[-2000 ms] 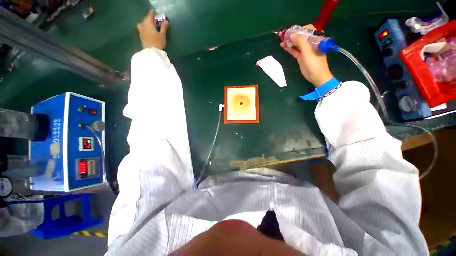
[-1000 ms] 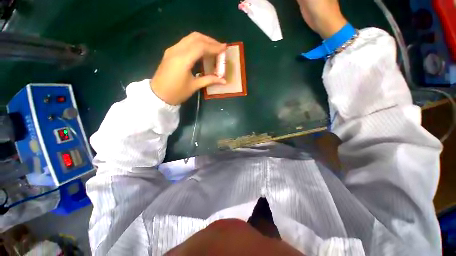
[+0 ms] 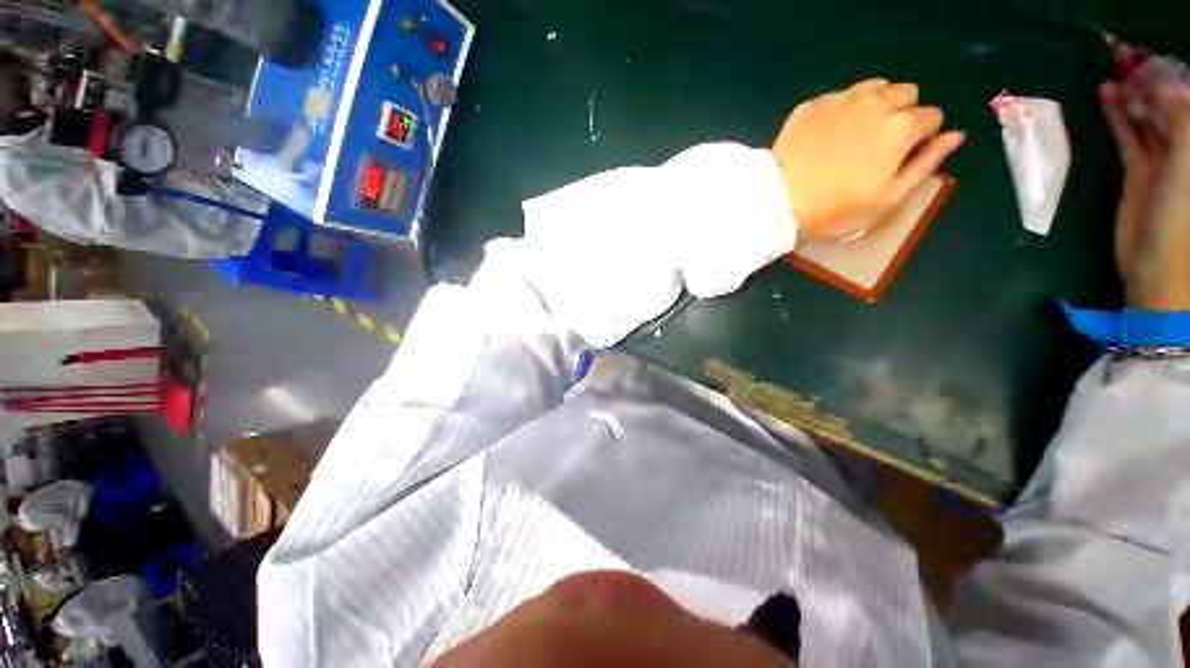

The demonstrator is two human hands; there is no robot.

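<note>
My left hand [image 3: 861, 157] is back-up over the square plate [image 3: 881, 255], which has a cream face and red-brown border, and covers its upper left part. A thin white edge shows under the palm; whether the fingers hold something is hidden. My right hand [image 3: 1151, 196], with a blue wrist strap [image 3: 1135, 326], is partly cut off by the right edge. Its fingers are around the pink-red dispensing syringe [image 3: 1148, 72], which is blurred and cut off. A white folded cloth or paper [image 3: 1039, 163] with red stains at its upper end lies between the hands.
A blue and white machine [image 3: 352, 124] with red and green displays stands at the upper left, with a round gauge [image 3: 146, 149] beside it. The green bench has a worn front edge [image 3: 783, 405]. A cardboard box [image 3: 268, 470] is on the floor at left.
The view has swung left, so the bench things appear further right. My left hand has turned back-up over the plate; the white housing it pinched is now hidden. The syringe has come into view.
</note>
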